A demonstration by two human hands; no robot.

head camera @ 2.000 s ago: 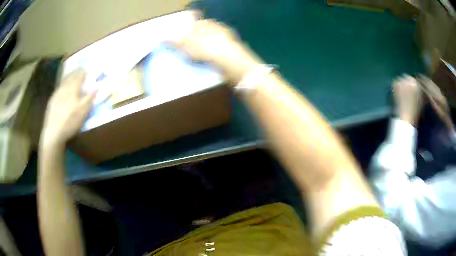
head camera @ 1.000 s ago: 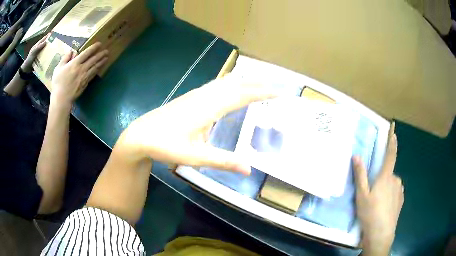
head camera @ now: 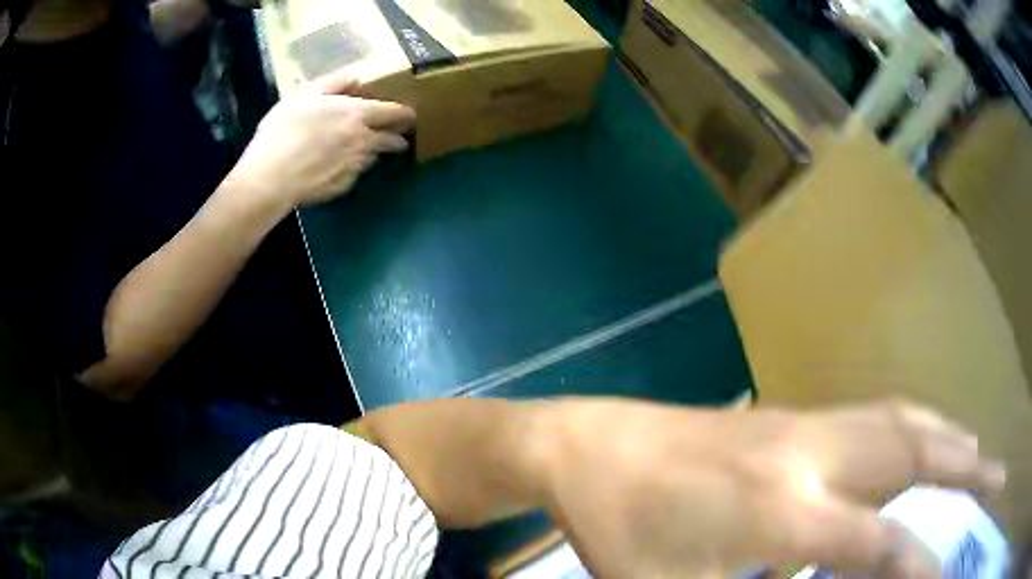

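My left hand (head camera: pixel 736 486), blurred and in a striped sleeve, reaches across the lower right over an open carton. Its fingers and thumb are spread around a white leaflet (head camera: pixel 962 537) at the lower right edge; whether they grip it is unclear. The carton's raised brown lid (head camera: pixel 871 283) stands behind my hand. Only a bit of the carton's rim and white inside shows under my wrist; the rest is hidden or cut off. My right hand is out of the picture.
Another person's hand (head camera: pixel 323 141) rests on a closed printed carton (head camera: pixel 509 96) at the upper left. Another printed carton (head camera: pixel 724 136) stands behind the lid. The green bench (head camera: pixel 509 260) has a pale seam across it.
The view has swung left, so the open carton now sits at the lower right, mostly cut off. My right hand has left the picture. The neighbour's closed carton appears larger and nearer the middle.
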